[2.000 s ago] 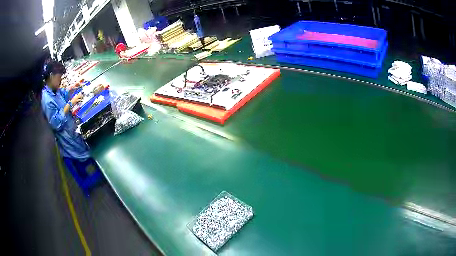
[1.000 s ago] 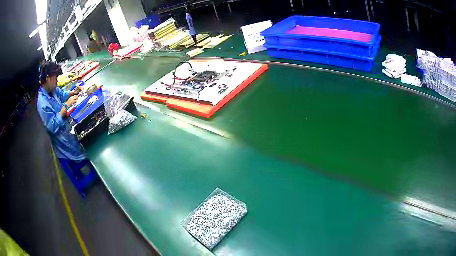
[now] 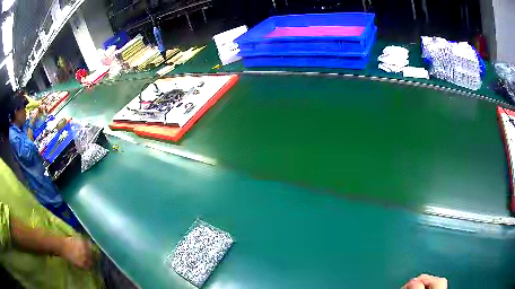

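Note:
A clear, flat bag or box of small silver-grey pieces [image 3: 200,253] lies on the green bench at the lower middle. My right hand [image 3: 426,282] shows only as a few curled fingers at the bottom edge, right of centre. It is cut off, and I cannot tell whether it holds anything. It is well apart from the silver-grey pieces. My left hand is not in view. A white panel back chassis [image 3: 186,114] with a dark board and loose cables lies on an orange-red carrier [image 3: 164,134] further back.
A person in yellow-green [image 3: 34,242] stands at the left edge, an arm near the bench. Another person in blue [image 3: 28,152] works beyond, by blue bins. Stacked blue trays [image 3: 308,59] and white stacks [image 3: 454,62] stand at the back. Another carrier [image 3: 508,141] shows at the right edge.
The view has turned right, so the bench things sit further left. The person in yellow-green has come in at the left. A second carrier and my right hand's fingers now show at the right.

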